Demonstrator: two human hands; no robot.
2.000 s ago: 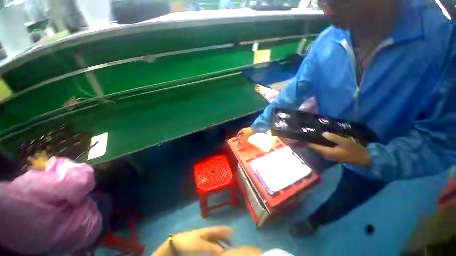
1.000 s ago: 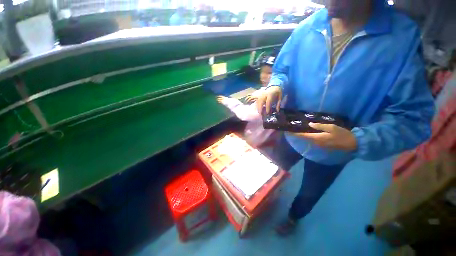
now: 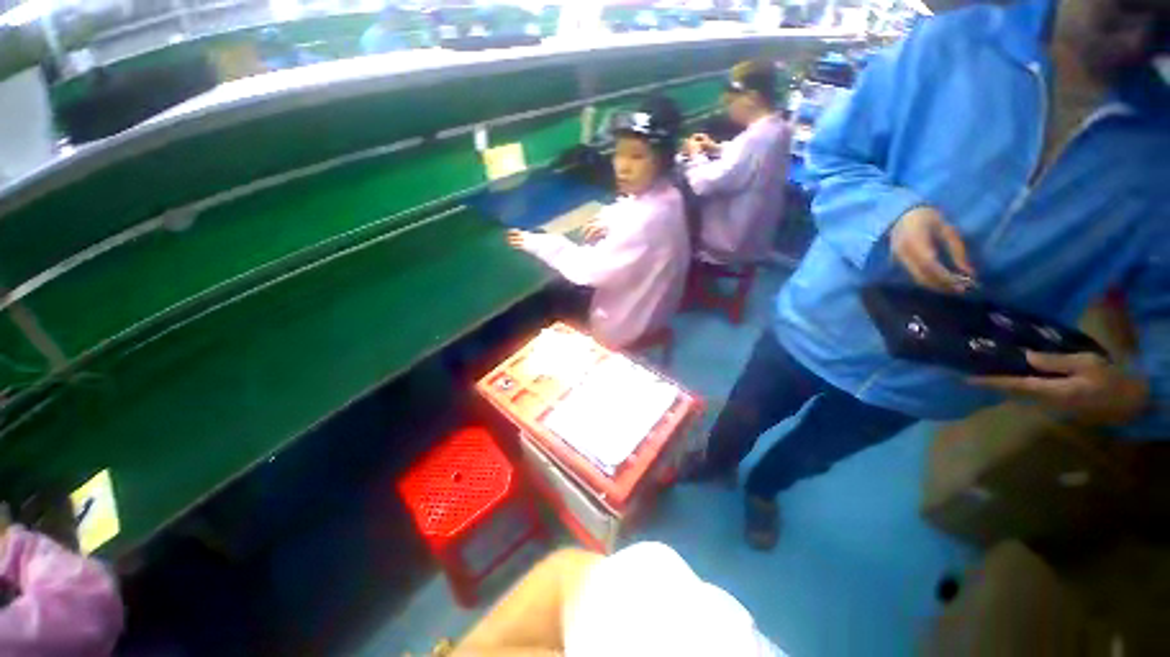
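Observation:
A forearm of mine with a white short sleeve shows at the bottom edge, with a bracelet near the wrist. Which arm it is cannot be told, and neither hand is in the picture. Nearest in front is a red crate (image 3: 498,383) on a stack, with white papers (image 3: 616,413) on it. A person in a blue smock (image 3: 943,154) stands at the right. This person holds a black parts tray (image 3: 943,329) from below with one hand, the other hand above its near end. A few shiny round units sit in the tray.
A red plastic stool (image 3: 458,484) stands left of the crate. A long green bench (image 3: 295,372) runs along the left. Two people in pink smocks sit along it; a pink sleeve (image 3: 58,597) shows at lower left. Brown cartons (image 3: 1001,481) are at the right.
The view has shifted, and the blue-smocked person now appears further right. Their free hand left the crate and came to the tray. My hands, seen at the bottom edge earlier, are out of view.

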